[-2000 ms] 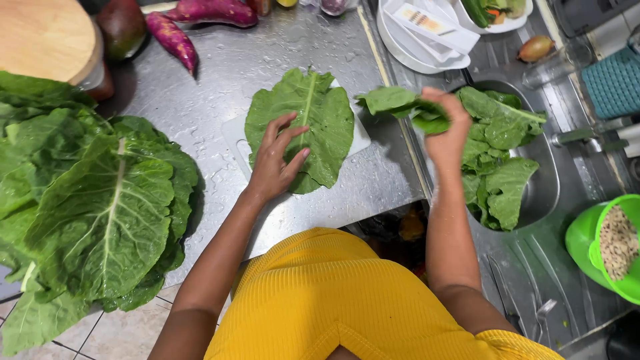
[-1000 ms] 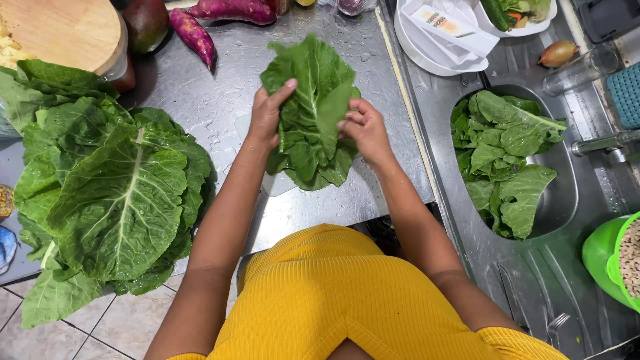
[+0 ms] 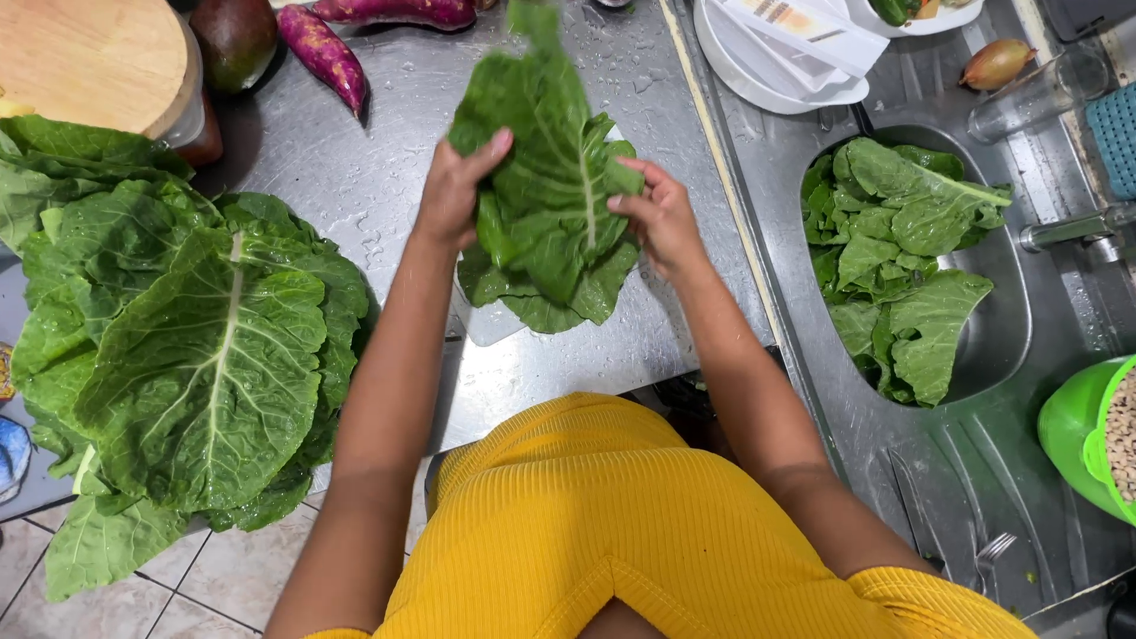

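Between my hands is a green collard leaf (image 3: 541,177), held above another leaf (image 3: 599,288) that lies on a white cutting board (image 3: 488,327). My left hand (image 3: 463,186) grips the held leaf's left edge, thumb on top. My right hand (image 3: 661,213) pinches its right edge between thumb and fingers. The leaf's upper end is blurred. A large pile of collard leaves (image 3: 213,373) lies to the left of my left forearm. More leaves (image 3: 914,231) rest in the steel sink basin (image 3: 1007,328) on the right.
Purple sweet potatoes (image 3: 324,58), a mango (image 3: 232,40) and a round wooden board (image 3: 106,62) lie at the upper left. White dishes (image 3: 781,89) and an onion (image 3: 997,64) are beyond the sink. A green bowl of beans (image 3: 1078,435), a knife (image 3: 914,506) and a fork (image 3: 992,559) are at the right.
My right hand has come from beside the sink, where it held a leaf, to the leaf over the board. My left hand, earlier spread flat on a leaf, now grips one by its edge.
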